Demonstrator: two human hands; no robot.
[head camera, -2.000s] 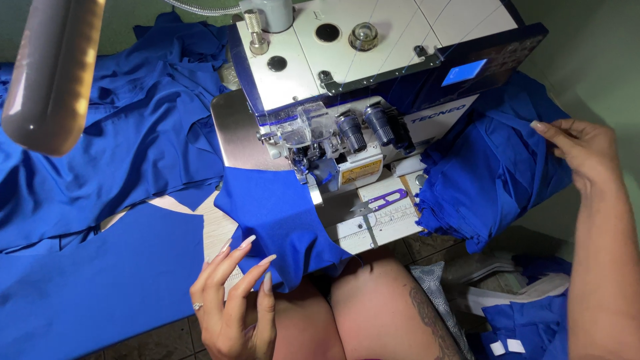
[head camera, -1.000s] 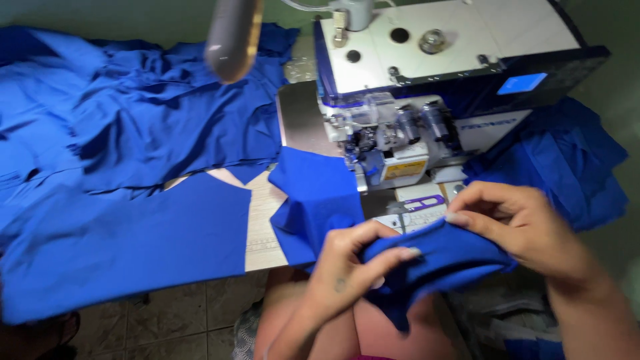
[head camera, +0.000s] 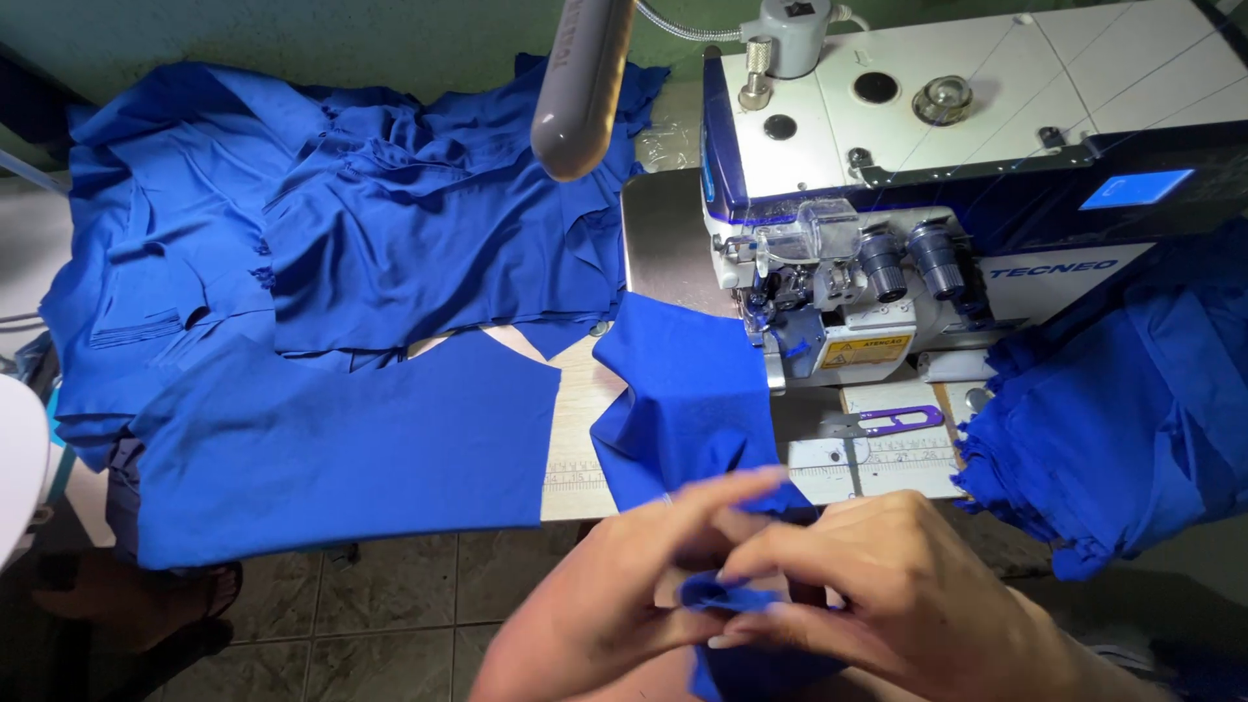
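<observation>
My left hand and my right hand meet low in the view, in front of the table edge. Between their fingers is a small blue fabric piece, bunched, its lower part hanging over my lap. The fingers are blurred and partly hide it. Just above my hands, another blue fabric piece lies on the table with its right edge by the presser foot of the overlock sewing machine.
Blue fabric is heaped on the left, with a flat blue panel before it. Another blue fabric pile sits at right. Purple thread snips lie beside the printed ruler. A lamp hangs above.
My right hand was at the right-hand fabric pile two seconds ago; it has moved left to my left hand. A small blue piece is now between both hands. The view has shifted left.
</observation>
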